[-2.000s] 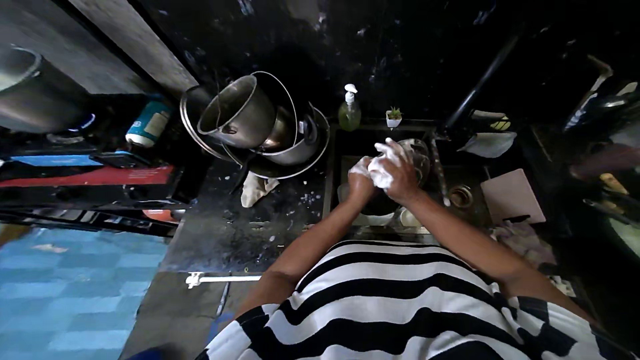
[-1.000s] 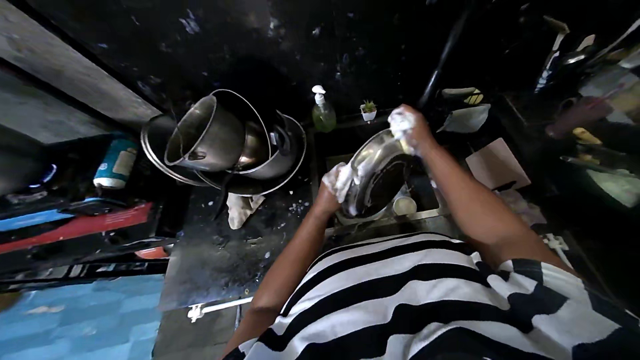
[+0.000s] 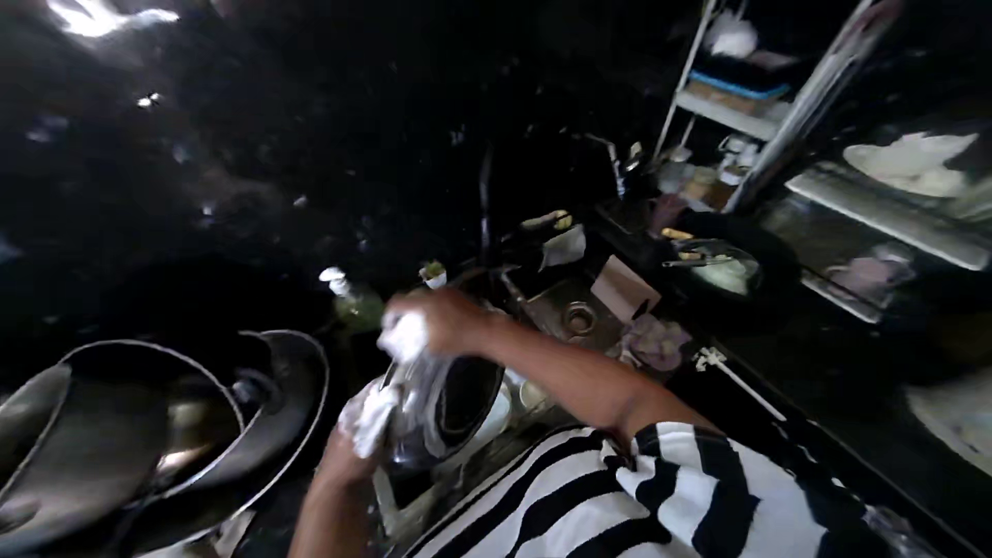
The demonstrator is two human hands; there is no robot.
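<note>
A round metal vessel (image 3: 442,407) covered in soapy foam is tilted on its side above the sink. White lather coats my left hand (image 3: 368,426), which grips the vessel's left rim. My right hand (image 3: 434,325) is at its upper edge, with a white foamy clump against the metal; whether a sponge is inside the foam I cannot tell. Blur hides the exact finger positions. Behind my hands stand a soap pump bottle (image 3: 353,298) and a small potted plant (image 3: 433,273).
Large metal pots (image 3: 116,434) are stacked at the left. The sink drain (image 3: 579,318), a pinkish board (image 3: 624,288) and a crumpled cloth (image 3: 655,341) lie to the right. Farther right are a bowl with utensils (image 3: 725,267) and a metal shelf rack (image 3: 725,112).
The view has swung to the right. The vessel, seen held between both hands a second ago, is now tilted more on its side, with my right hand at its upper edge.
</note>
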